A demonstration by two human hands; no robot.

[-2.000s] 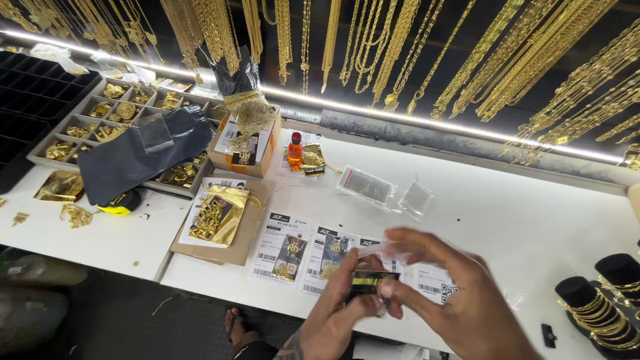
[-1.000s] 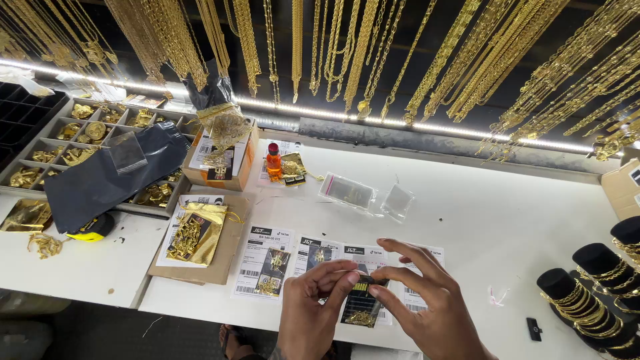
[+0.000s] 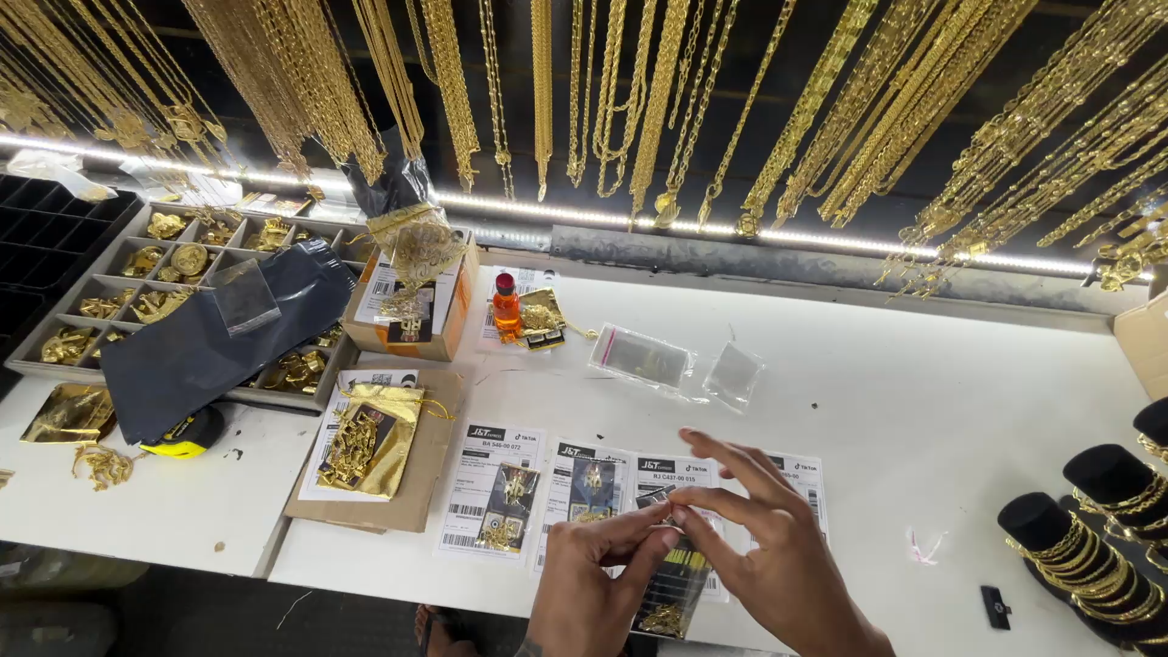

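Observation:
My left hand [image 3: 598,584] and my right hand [image 3: 762,538] meet at the fingertips, pinching the top of a small clear plastic bag [image 3: 672,589]. Inside the bag are a dark card and gold jewelry, low down. Beneath my hands lie printed shipping labels in a row. On the leftmost label [image 3: 470,520] rests a bagged dark card with gold jewelry [image 3: 508,506]; another bagged card [image 3: 591,488] lies on the label beside it. My fingers hide part of the held bag's top edge.
Clear bags [image 3: 641,356] lie behind my hands, near an orange bottle with a red cap [image 3: 505,310]. A gold pouch [image 3: 394,429] and cardboard box [image 3: 452,319] stand left. Farther left is a compartment tray [image 3: 137,245]. Gold chains [image 3: 542,100] hang above; bracelet stands [image 3: 1063,557] are right.
The held bag, turned and mostly covered by my hands two seconds ago, now hangs lower with its jewelry showing. My fingertips have come together at its top.

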